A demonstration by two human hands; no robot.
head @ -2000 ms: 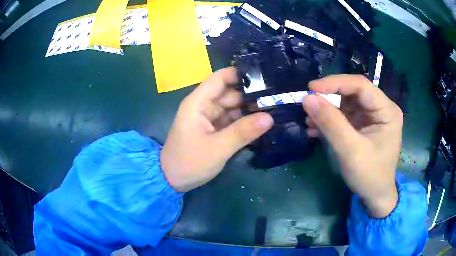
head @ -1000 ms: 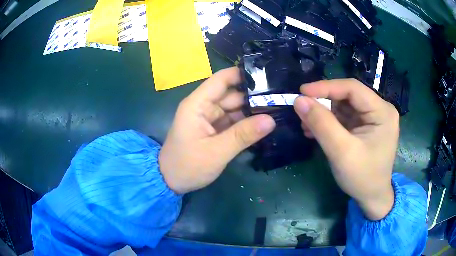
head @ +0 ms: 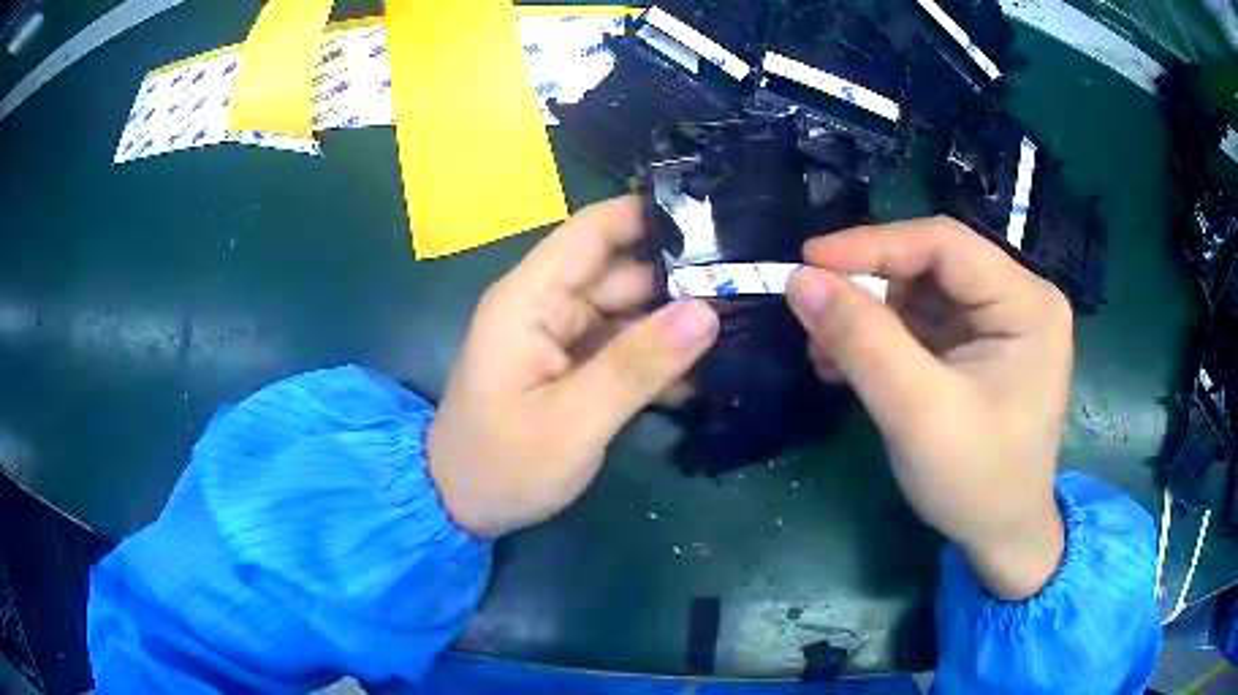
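Observation:
My left hand (head: 557, 367) grips the left side of a black plastic housing (head: 760, 204), its thumb near the left end of a white adhesive strip (head: 733, 280). The strip has blue print and lies across the housing's face. My right hand (head: 944, 367) pinches the strip near its right end between thumb and forefinger; a short white end shows beyond the fingertips. Whether the strip's right part touches the housing is hidden by the fingers. The housing's lower part is dark and its outline is hard to tell.
The printed tape sheet (head: 183, 102) with folded yellow liner (head: 475, 136) lies at the upper left. Taped housings (head: 828, 84) are heaped beyond my hands and to the right. More black parts (head: 1208, 312) lie at far right, above thin white strips (head: 1185, 550). Small dark pieces (head: 703, 633) lie at the near edge.
The strip has moved slightly left and now lies level along the housing. My right hand has moved a little left with it. My left thumb has shifted slightly left.

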